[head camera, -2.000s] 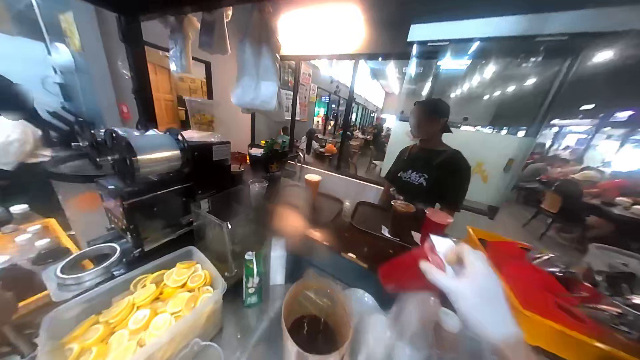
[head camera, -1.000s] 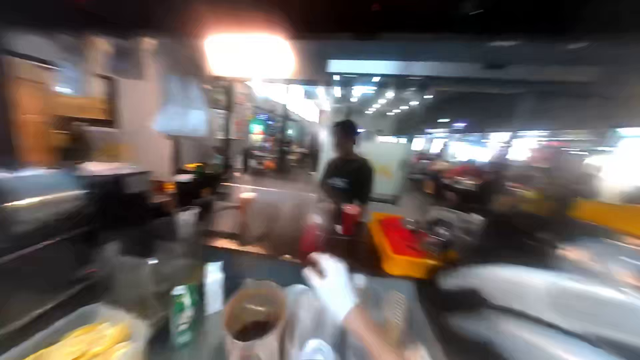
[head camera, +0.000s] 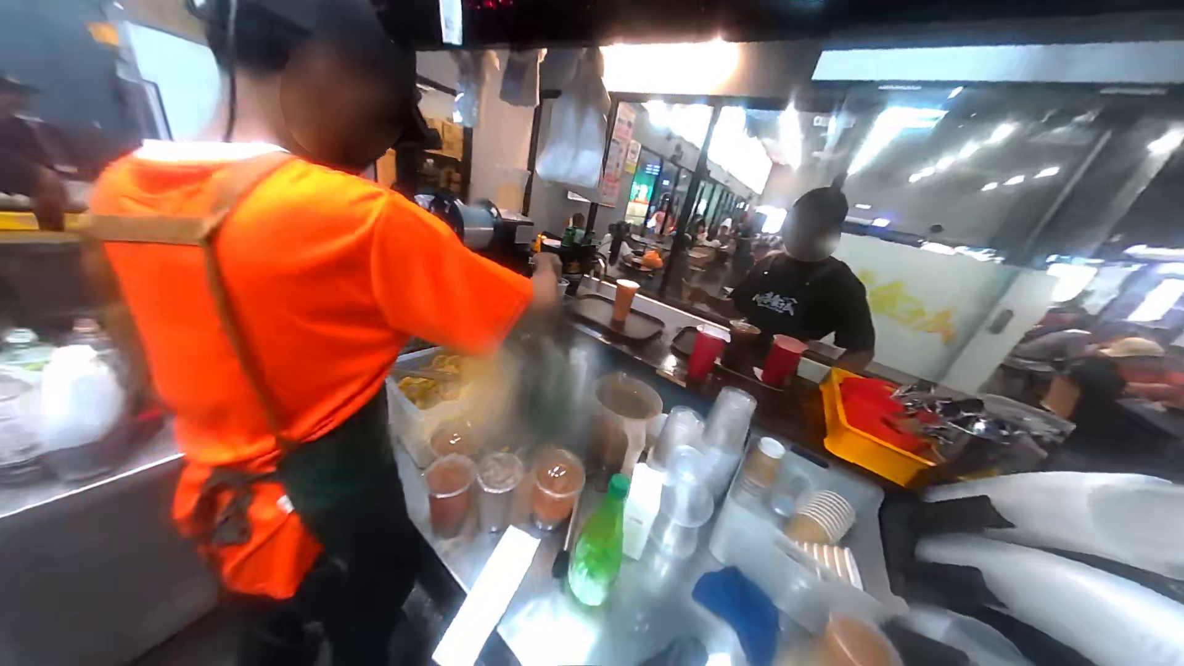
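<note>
Neither of my hands can be made out in the head view. Nearest to me on the metal counter stands a green bottle (head camera: 598, 546), beside a white carton (head camera: 642, 509) and stacks of clear plastic cups (head camera: 684, 490). Several filled cups (head camera: 557, 486) stand left of the bottle. Behind them is a large translucent pitcher (head camera: 624, 416), partly blurred. A blue cloth (head camera: 738, 606) lies near the front, left of a blurred round brownish thing (head camera: 856, 640) at the bottom edge. Two red cups (head camera: 708, 350) stand on the far ledge.
A co-worker in an orange shirt (head camera: 277, 305) stands close at left, one arm over the counter by a tub of lemon slices (head camera: 407, 416). A yellow basket (head camera: 837, 421) holds red items and metal utensils. Paper cups (head camera: 823, 518) lie in a clear bin. Another person (head camera: 805, 287) stands across the ledge.
The gloved right hand, seen earlier by a red cup, is out of view. A co-worker in orange now fills the left side. The view has shifted.
</note>
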